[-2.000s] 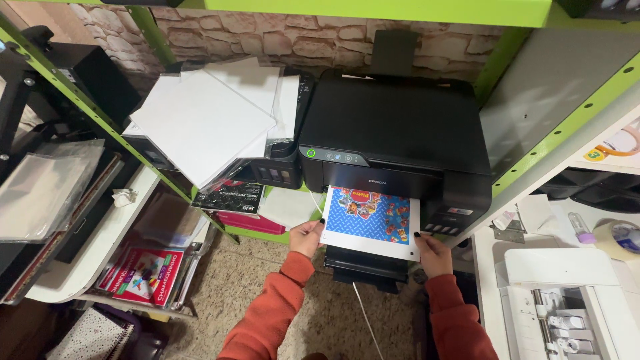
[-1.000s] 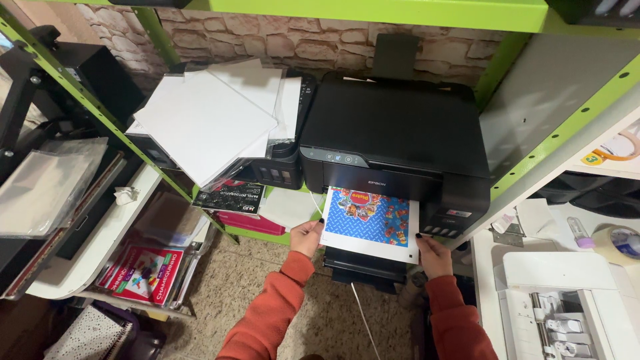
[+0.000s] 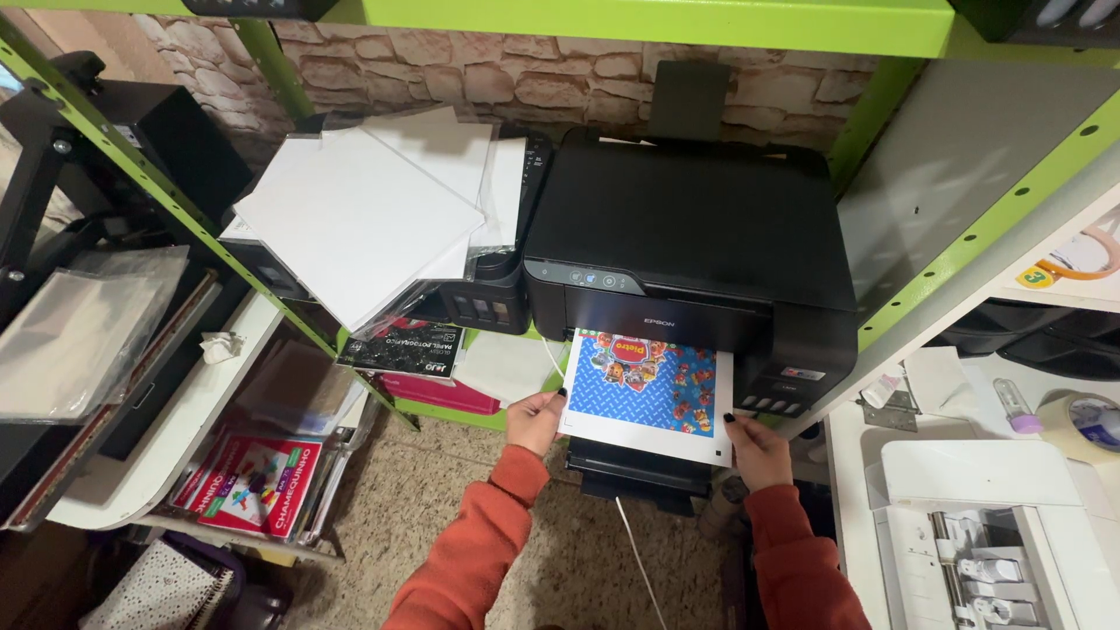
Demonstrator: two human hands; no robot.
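A printed sheet (image 3: 643, 394) with a blue pattern and a red round design sticks out of the front of a black Epson inkjet printer (image 3: 691, 227). Its far part is hidden inside the machine. My left hand (image 3: 535, 423) pinches the sheet's left edge near the front corner, thumb on top. On the opposite side my right hand (image 3: 759, 451) has the right edge between thumb and fingers. Below the paper, the black output tray (image 3: 639, 472) extends from the printer.
White sheets in plastic (image 3: 359, 210) lie on a second printer (image 3: 486, 302) at the left. Green metal shelf posts (image 3: 997, 214) flank both machines. A white cutting machine (image 3: 980, 472) stands at the right. A white cable (image 3: 639, 560) hangs below the tray. Paper packs (image 3: 254, 481) fill a lower left shelf.
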